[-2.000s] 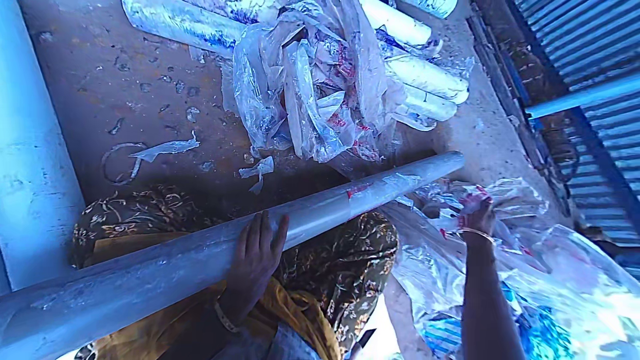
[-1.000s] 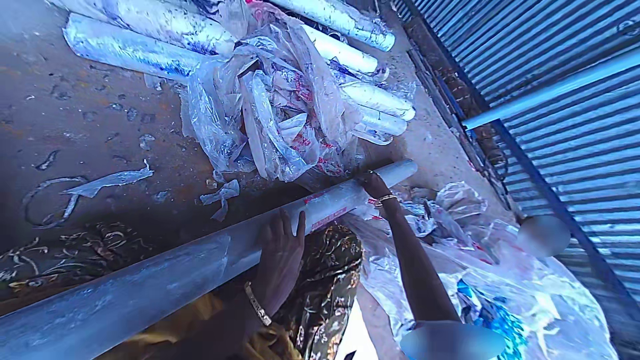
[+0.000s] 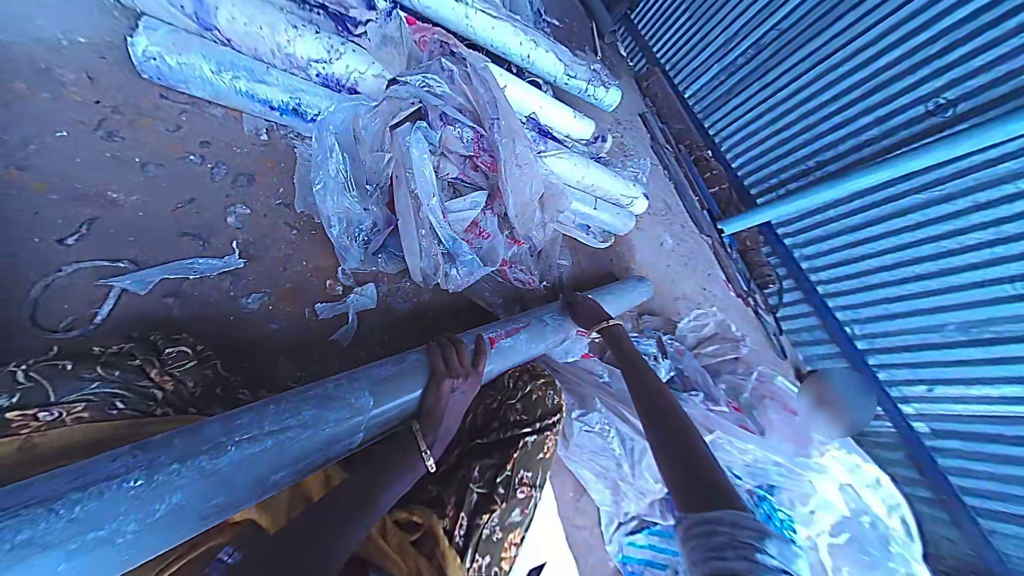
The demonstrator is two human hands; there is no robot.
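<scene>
A long grey pipe or roll [image 3: 320, 416], with a clear film and red marks on part of it, lies slantwise across my lap from the lower left to the centre right. My left hand [image 3: 452, 380] rests on its near side around the middle, fingers over the top. Near the far end, my right hand [image 3: 586, 314] is bent over the pipe; its fingertips are hidden on the far side. Just below that hand, a bit of clear plastic film [image 3: 566, 346] clings to the pipe. Crumpled clear plastic sheeting [image 3: 448, 200] with red print lies beyond it.
Several white, film-covered rolls [image 3: 232, 72] lie on the ground beyond the pipe. A large heap of clear plastic [image 3: 640, 448] is at the lower right. Plastic scraps [image 3: 352, 308] and a thin loop [image 3: 76, 296] lie at the left. A corrugated metal wall [image 3: 864, 264] stands at the right.
My right hand was over the plastic heap two seconds ago and is now at the pipe's far end. My left hand stays on the pipe. The view has shifted to the right.
</scene>
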